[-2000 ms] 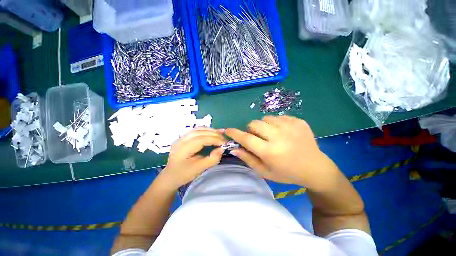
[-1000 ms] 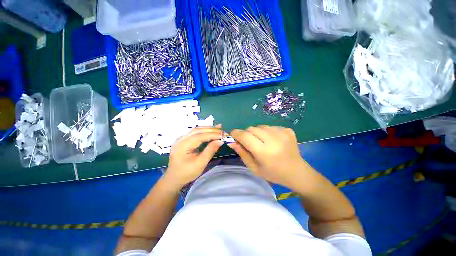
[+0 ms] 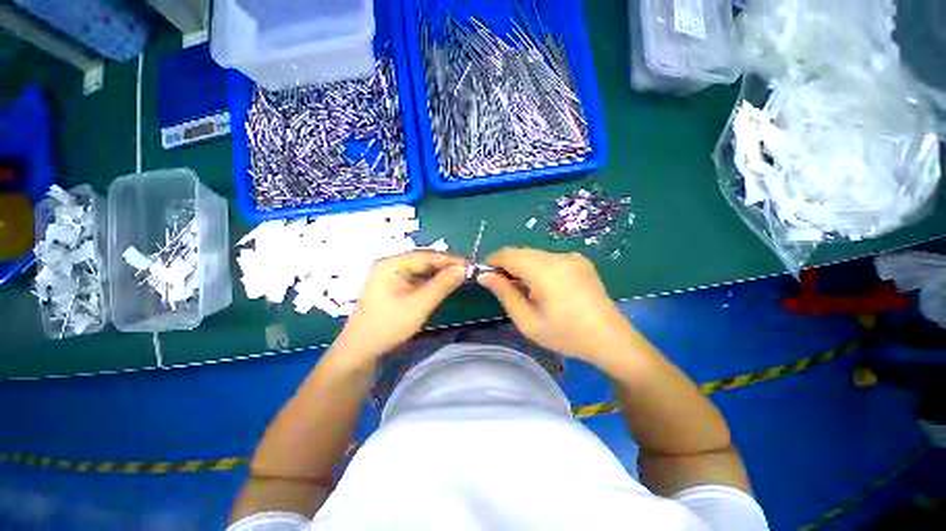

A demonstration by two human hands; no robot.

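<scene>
My left hand (image 3: 402, 296) and my right hand (image 3: 555, 301) meet at the bench's front edge. Their fingertips pinch a small metal piece (image 3: 476, 269) between them. A thin metal rod (image 3: 478, 241) stands up from the fingertips, pointing away from me. Whether a white tab is also held is too small to tell. A loose pile of white tabs (image 3: 322, 259) lies left of the hands. A small heap of tiny dark shiny pieces (image 3: 588, 216) lies right of and beyond them.
Behind are the left blue tray (image 3: 417, 197) of short metal pieces and the right blue tray (image 3: 519, 183) of long rods. Clear boxes (image 3: 218, 259) of assemblies are at the left. A clear bag (image 3: 830, 166) of white parts and a lidded box (image 3: 679, 47) are at the right.
My hands have moved slightly away from me. The thin rod now shows upright above the fingertips, where a small shiny piece lay across them before. The view has shifted slightly.
</scene>
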